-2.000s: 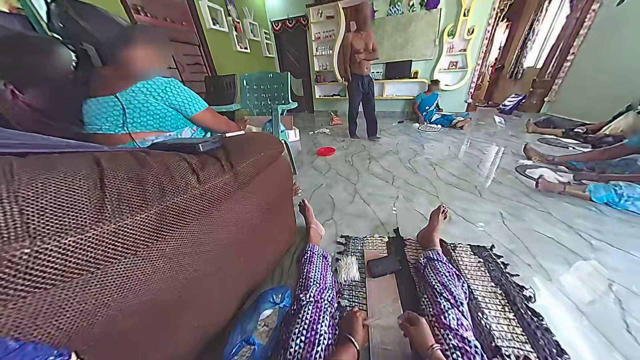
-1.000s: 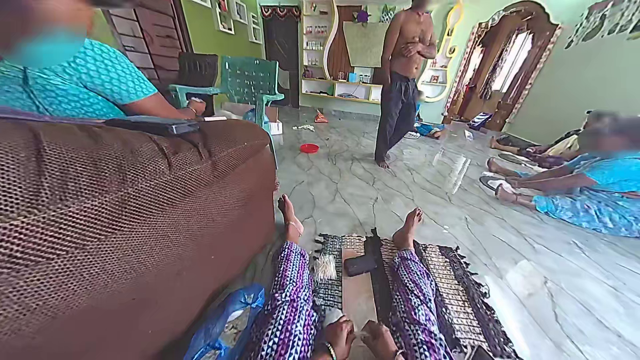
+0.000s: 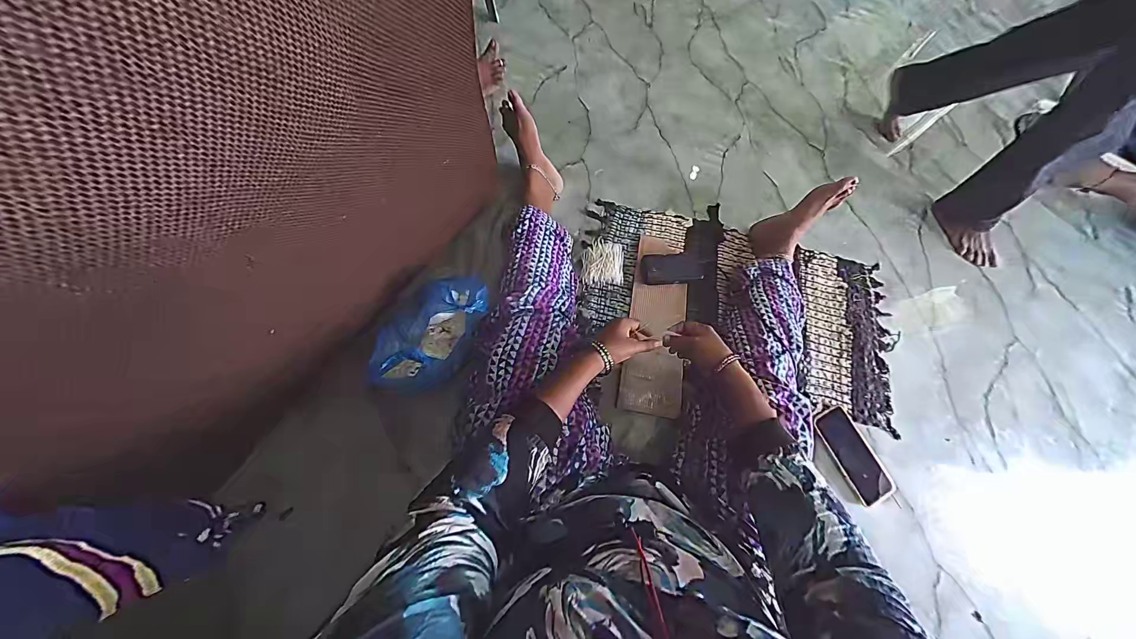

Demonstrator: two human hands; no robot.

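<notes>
My left hand (image 3: 626, 340) and my right hand (image 3: 698, 344) meet fingertip to fingertip above a flat brown board (image 3: 657, 311) lying between my legs. A small pale piece (image 3: 664, 339) shows between the fingertips; it is too small to identify. Both hands have their fingers pinched around it. On the far part of the board rests a dark phone-like object (image 3: 672, 269). Left of the board, a bundle of thin white strands (image 3: 603, 264) lies on the woven rug. By my left leg sits a blue plastic bag (image 3: 429, 333) with pale contents.
A woven rug (image 3: 825, 328) with fringes lies under my legs. A smartphone (image 3: 854, 455) rests on the marble floor by my right thigh. The brown sofa (image 3: 266, 222) rises at left. A person in dark trousers (image 3: 1021, 160) stands at upper right, and another person's foot shows beside the sofa.
The view has tilted down sharply. The person in dark trousers has come nearer on the right. My hands stay close together over the board.
</notes>
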